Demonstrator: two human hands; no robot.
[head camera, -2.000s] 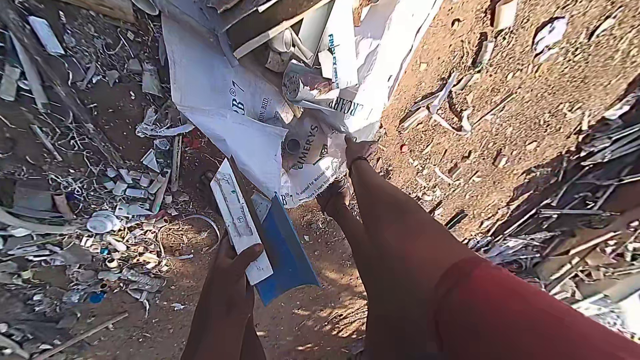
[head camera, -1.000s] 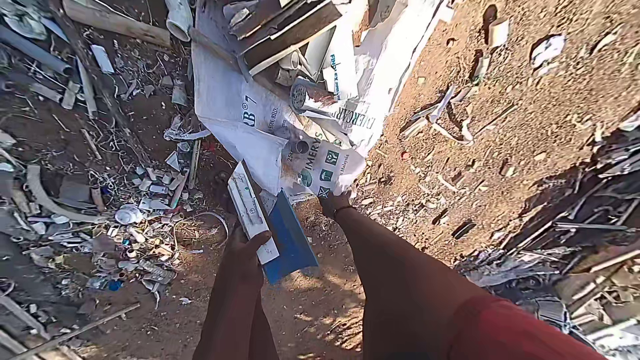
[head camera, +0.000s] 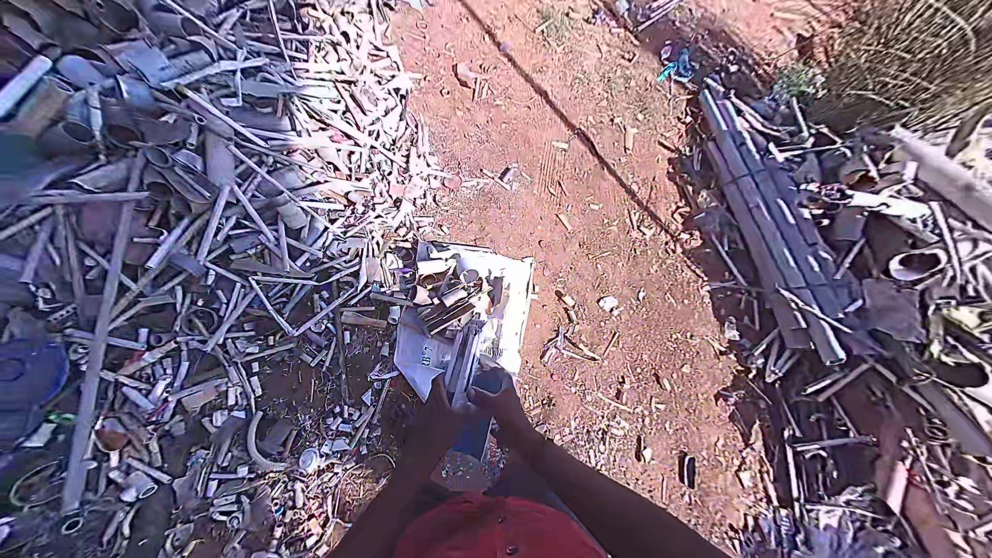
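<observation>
Near the bottom centre, my left hand (head camera: 435, 415) grips a long, pale plastic strip (head camera: 464, 360) that points away from me. My right hand (head camera: 500, 403) holds the right side of a dark blue curved plastic piece (head camera: 474, 434) beside the strip. The two pieces lie close together between my hands, and the fingers partly hide them. Just beyond lies a white woven sack (head camera: 515, 298) with printing on it, spread on the ground. Cut pipe and plastic offcuts (head camera: 446, 298) rest on the sack.
A large heap of plastic pipe scraps (head camera: 256, 155) spreads over the left side. Long grey lengths (head camera: 767, 225) are stacked at the right among more scrap. Reddish dirt ground (head camera: 604, 232) runs between them. A blue round container (head camera: 31, 380) stands at the far left.
My right hand has left the sack's near edge and come to the blue piece beside my left hand. The view has lifted and widened to show both scrap heaps.
</observation>
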